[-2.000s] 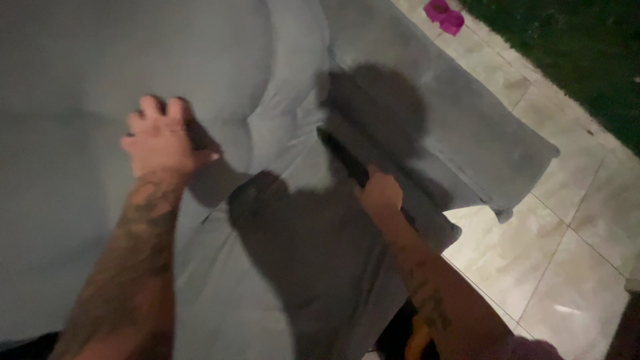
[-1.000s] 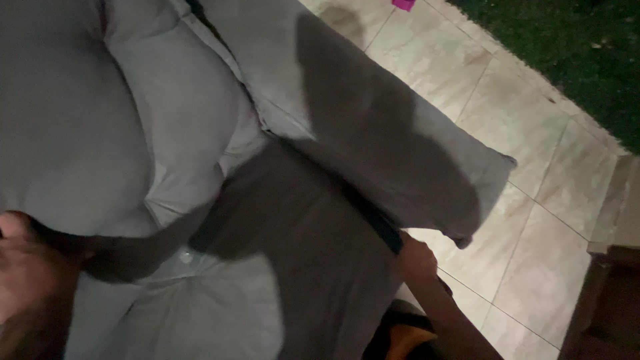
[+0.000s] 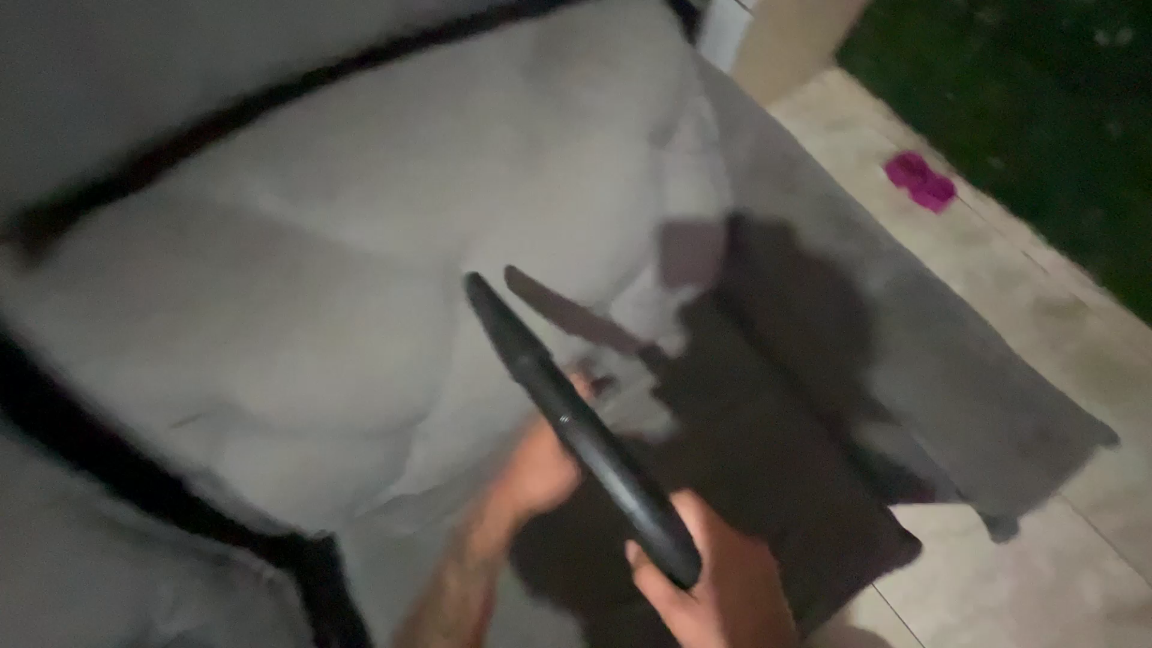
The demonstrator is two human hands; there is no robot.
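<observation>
A black vacuum wand with a narrow crevice nozzle [image 3: 612,463] slants up and left over a grey upholstered sofa. My right hand [image 3: 711,576] grips its lower end. Just left of the wand, my left hand [image 3: 540,468] is near the front of the grey back cushion [image 3: 342,297]; its fingers are partly hidden behind the wand and blurred, so whether they hold anything is unclear. The nozzle tip is in front of the cushion, with its shadow to the right. The grey seat [image 3: 729,468] lies in shadow beneath my hands.
The sofa's grey armrest [image 3: 972,360] runs along the right. Beyond it are pale floor tiles [image 3: 1098,531], a magenta object [image 3: 920,180] and green grass or turf [image 3: 1035,108]. Dark gaps border the back cushion at its top and lower left.
The wand has come out from beside the armrest and is now raised before the back cushion. My left hand has moved from the far left to beside the wand. The view has shifted.
</observation>
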